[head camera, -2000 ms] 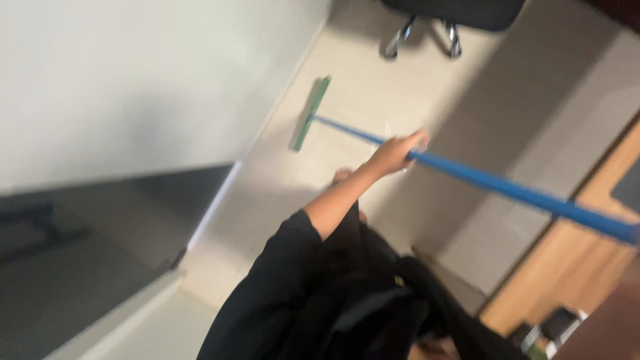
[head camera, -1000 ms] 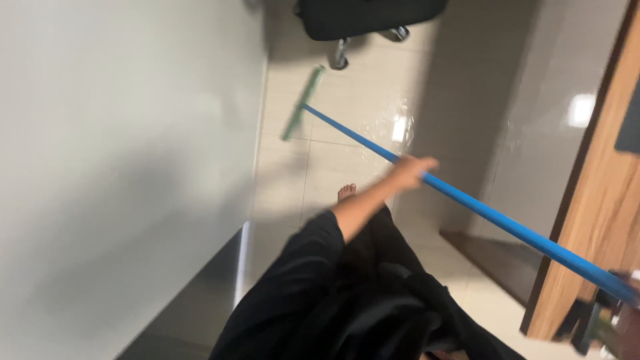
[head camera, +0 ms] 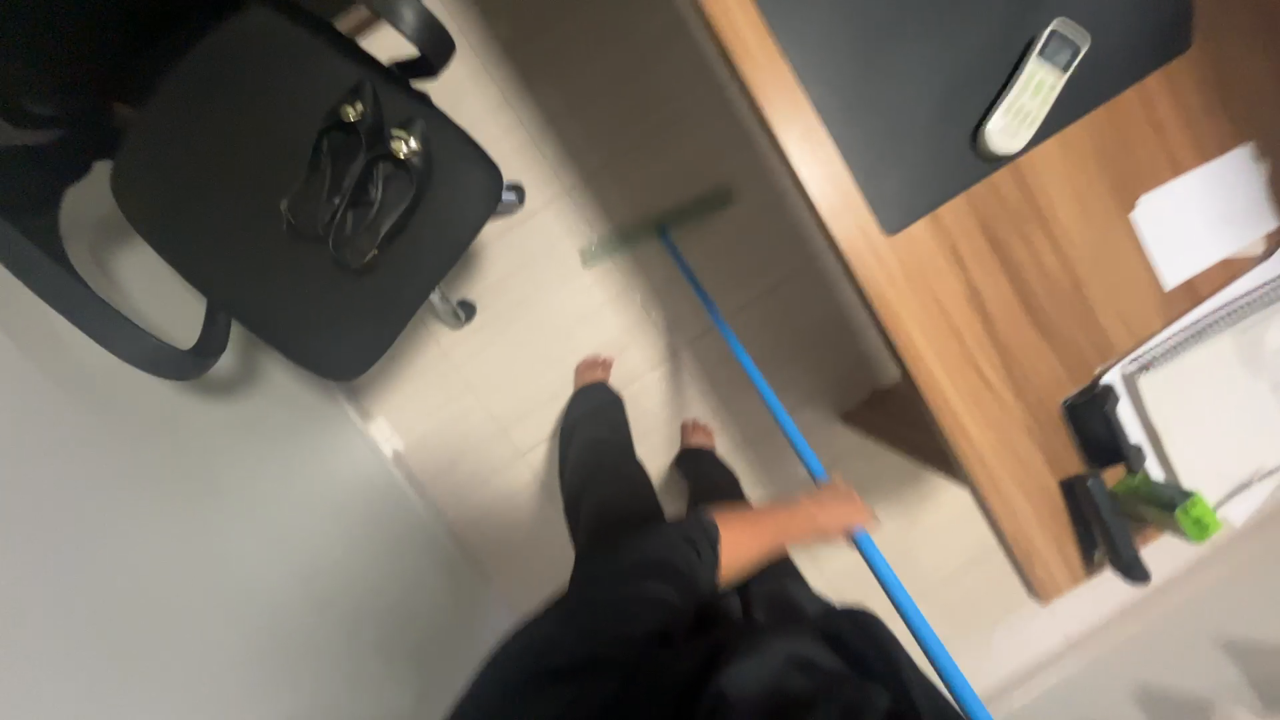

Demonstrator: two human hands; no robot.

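Observation:
My left hand (head camera: 838,508) is closed around the blue pole (head camera: 770,395) of a floor squeegee, about midway along the part in view. From there the pole slants up and left to a green squeegee head (head camera: 657,226), which rests on the tiled floor between the chair and the desk and looks blurred. Below my left hand the pole runs out of the bottom edge of the picture. My right hand is not in view. My bare feet stand on the floor, left of the pole.
At upper left a black office chair (head camera: 250,190) holds a pair of black sandals (head camera: 375,190). A wooden desk (head camera: 960,400) at right bears a remote control (head camera: 1035,90), papers (head camera: 1205,215), a spiral notebook (head camera: 1210,370) and a black stapler (head camera: 1105,525). A pale wall panel (head camera: 250,560) stands at left.
The view has swung, bringing the chair seat and desk top into sight. The squeegee head has moved from beside the wall panel toward the desk. My right hand has left the view.

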